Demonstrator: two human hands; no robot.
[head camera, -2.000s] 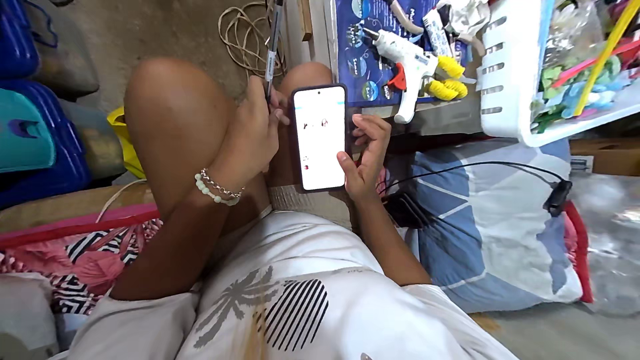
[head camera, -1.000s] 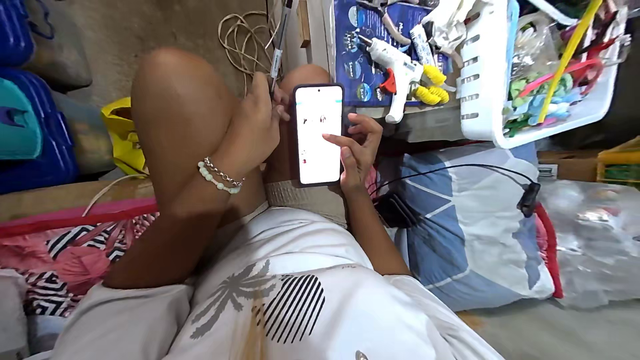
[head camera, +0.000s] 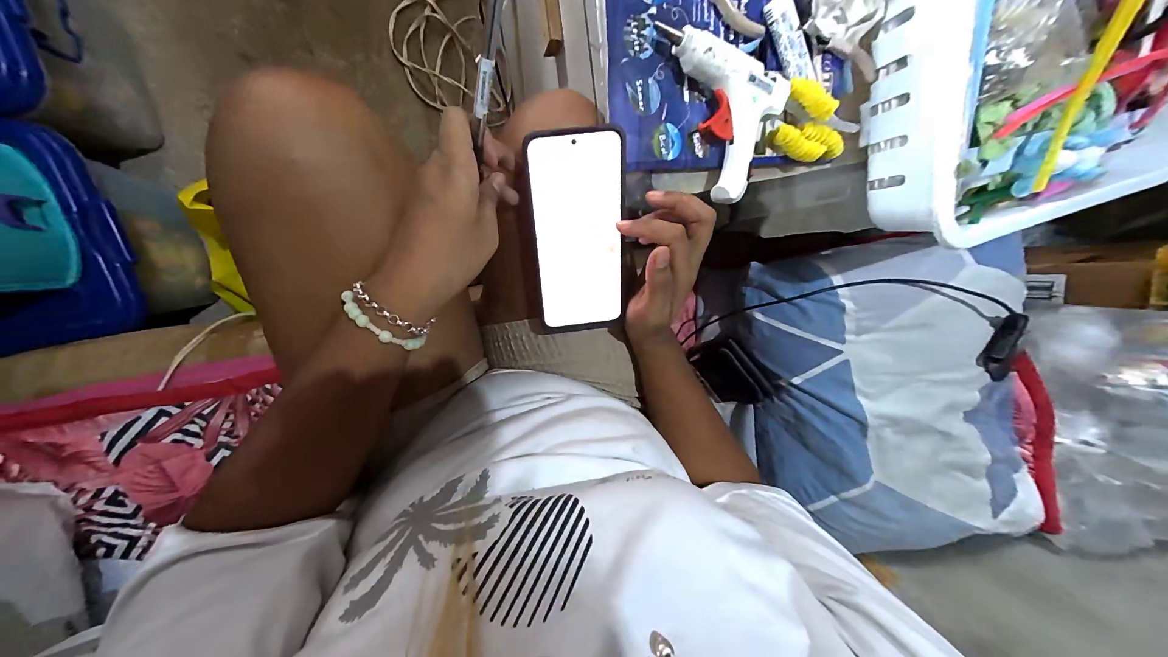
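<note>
A smartphone (head camera: 577, 228) with a bright, nearly white screen lies upright in view above my lap. My left hand (head camera: 461, 205), with a bead bracelet and a chain at the wrist, is left of the phone and grips a slim pen (head camera: 484, 87) that points away from me. My right hand (head camera: 671, 260) is at the phone's right edge, fingers bent and apart, one fingertip at the screen's edge. What bears the phone's weight is hidden beneath it.
A white glue gun (head camera: 730, 87) with a red trigger and yellow coiled pieces (head camera: 808, 123) lie on a blue printed sheet (head camera: 643, 100). Right of them stands a white plastic basket (head camera: 912, 119) of craft materials. A black cable crosses a blue-grey cushion (head camera: 894, 383). Blue containers (head camera: 100, 255) stand left.
The phone's screen has turned from a page with small pictures to almost blank white. My right index finger has moved from over the screen to its right edge.
</note>
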